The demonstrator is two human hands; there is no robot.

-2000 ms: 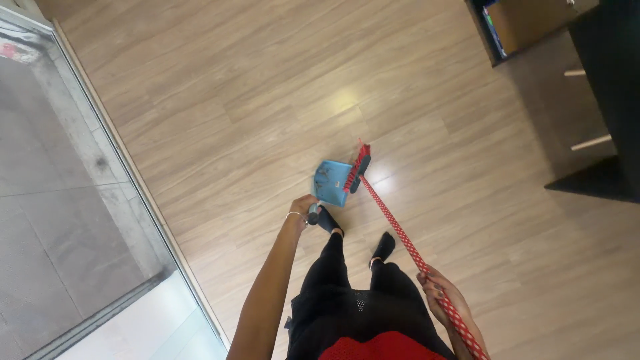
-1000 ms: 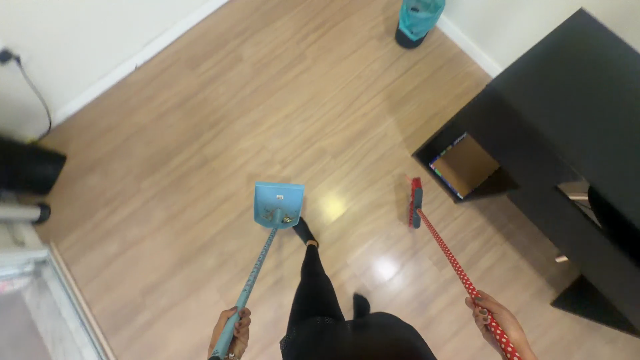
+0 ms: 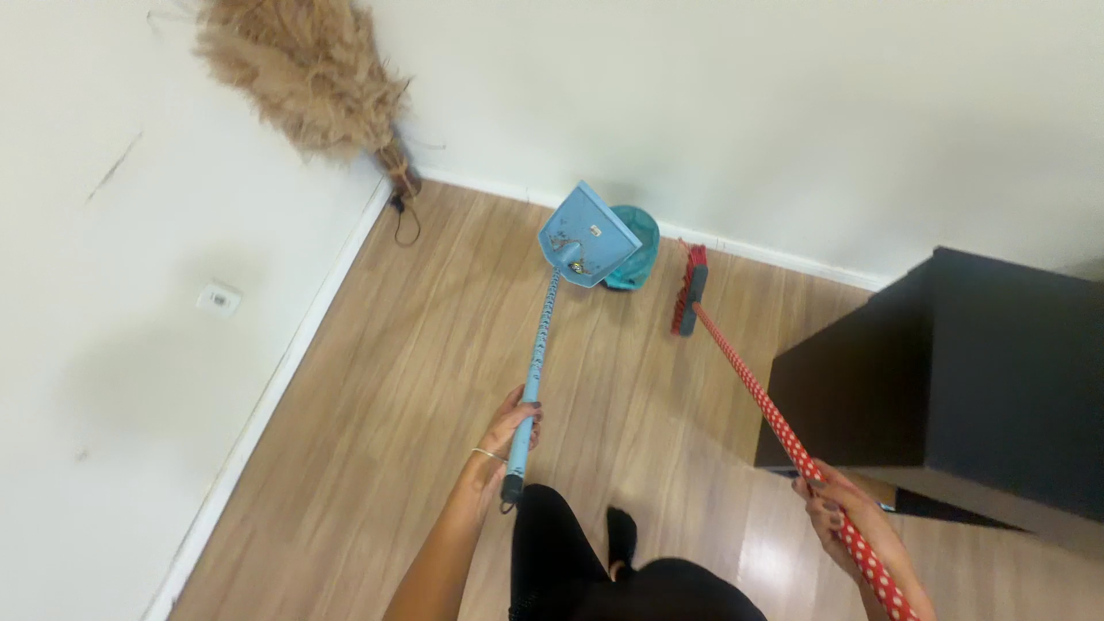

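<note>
My left hand (image 3: 515, 424) grips the light blue handle of a long-handled plastic dustpan (image 3: 604, 235). Debris lies in the pan, which is raised and partly overlaps a bin with a teal liner (image 3: 636, 259) by the wall. Around the red, white-dotted handle of a broom, my right hand (image 3: 841, 509) is closed. The broom head (image 3: 692, 293), with red bristles and a dark grey block, is just right of the bin, close to the wall's foot.
A black piece of furniture (image 3: 1009, 379) stands at the right. Dried pampas grass (image 3: 310, 78) occupies the upper-left corner, with a dark cord loop below it. White walls with a baseboard (image 3: 276, 379) border the wood floor. A wall socket (image 3: 219, 298) is at the left.
The view has moved across the room to the corner with the bin. The dustpan, on the floor among my feet two seconds ago, is now lifted beside the bin. Both hands still hold their handles.
</note>
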